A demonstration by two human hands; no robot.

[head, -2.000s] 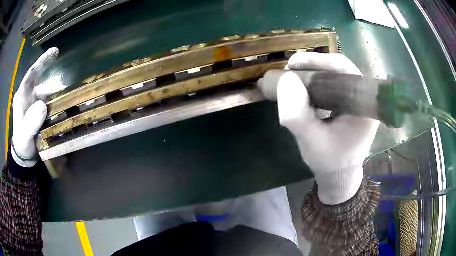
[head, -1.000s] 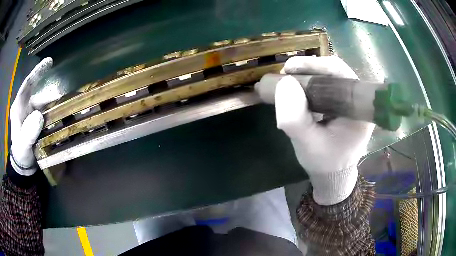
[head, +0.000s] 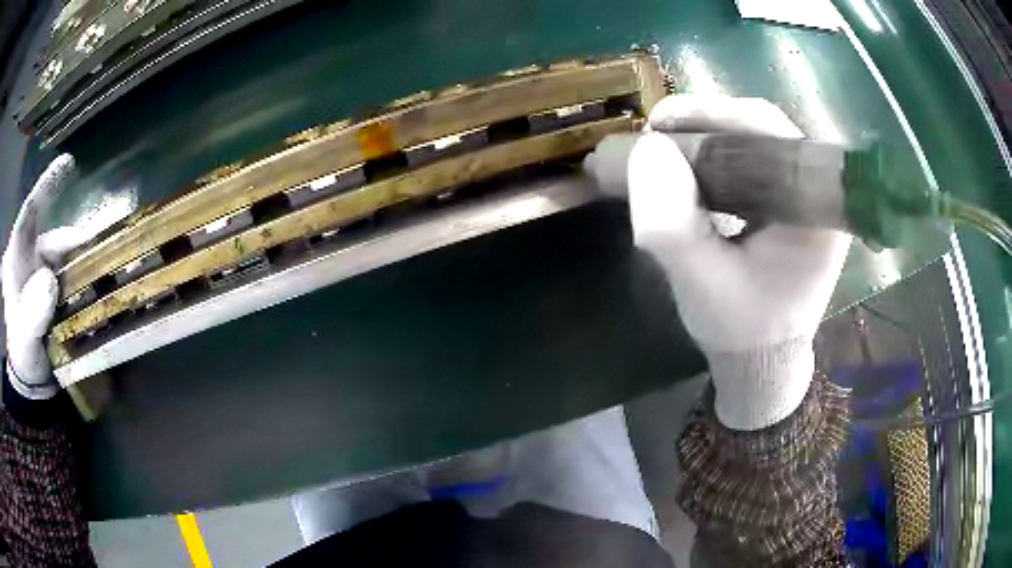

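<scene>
A long brass-coloured metal housing (head: 366, 194) stands on edge on the green mat, slotted side up, with a silver edge nearest me and an orange tape band (head: 378, 140) across it. My left hand (head: 33, 283), in a white glove, grips its left end. My right hand (head: 741, 239), gloved, holds the dispensing syringe (head: 755, 178) almost level, its front end at the housing's near slot close to the right end. The needle tip cannot be made out. A green cap (head: 871, 194) and clear hose are at the syringe's back.
More housings (head: 111, 67) lie at the back left of the green mat (head: 444, 322). A white sheet (head: 790, 11) lies at the back right. Below right are blue items (head: 877, 455) and a thin hose. The mat's front edge runs before my lap.
The housing has shifted left, with my left hand at its end. The syringe front is now nearer the housing's right end, while my right hand has moved only slightly right.
</scene>
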